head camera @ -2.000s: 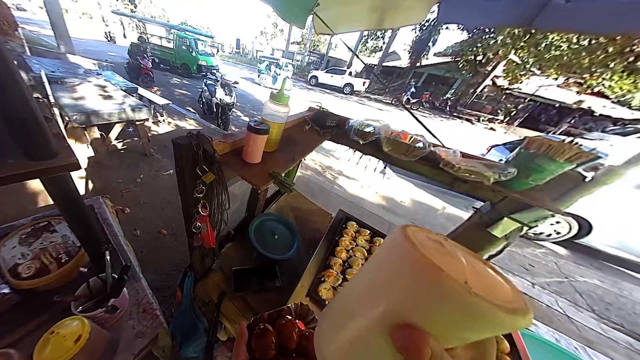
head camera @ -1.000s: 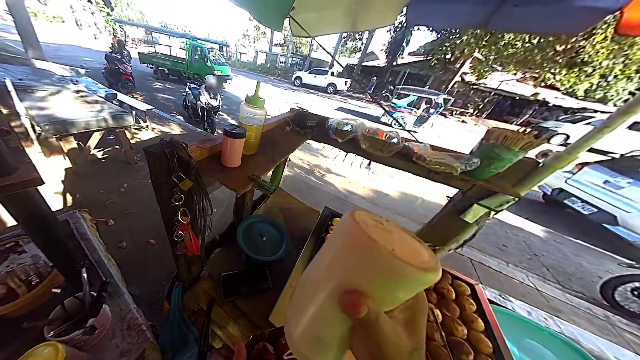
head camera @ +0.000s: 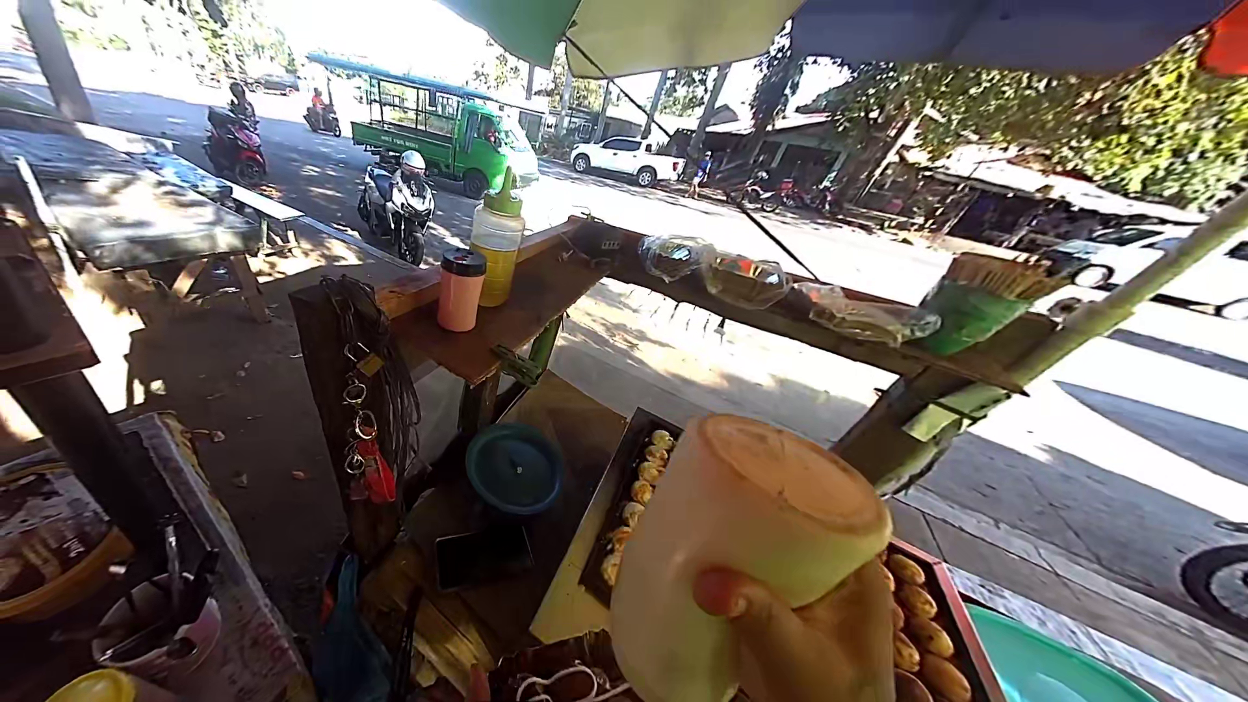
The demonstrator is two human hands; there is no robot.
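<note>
My right hand (head camera: 804, 624) grips a pale, translucent plastic container (head camera: 751, 526), tilted with its round base up and toward the view. Behind and left of it, a dark tray (head camera: 595, 556) holds several small round browned food pieces (head camera: 645, 473). To its right, a red-edged tray (head camera: 951, 604) holds several oval brown pieces (head camera: 921, 614). Only what may be a fingertip of my left hand (head camera: 479, 682) shows at the bottom edge, beside a dark container with white cord-like loops (head camera: 575, 682); what that hand does is hidden.
A pink bottle (head camera: 461, 292) and a yellow-filled squeeze bottle (head camera: 497, 249) stand on the wooden shelf. Keys (head camera: 366, 429) hang from its post. Below are a blue round lid (head camera: 514, 468) and a dark phone (head camera: 484, 558). A teal basin (head camera: 1053, 658) lies right; vehicles occupy the road beyond.
The view has shifted since two seconds ago. The container stays in my right hand, its base still up. On the road, the green truck and other vehicles appear at different places.
</note>
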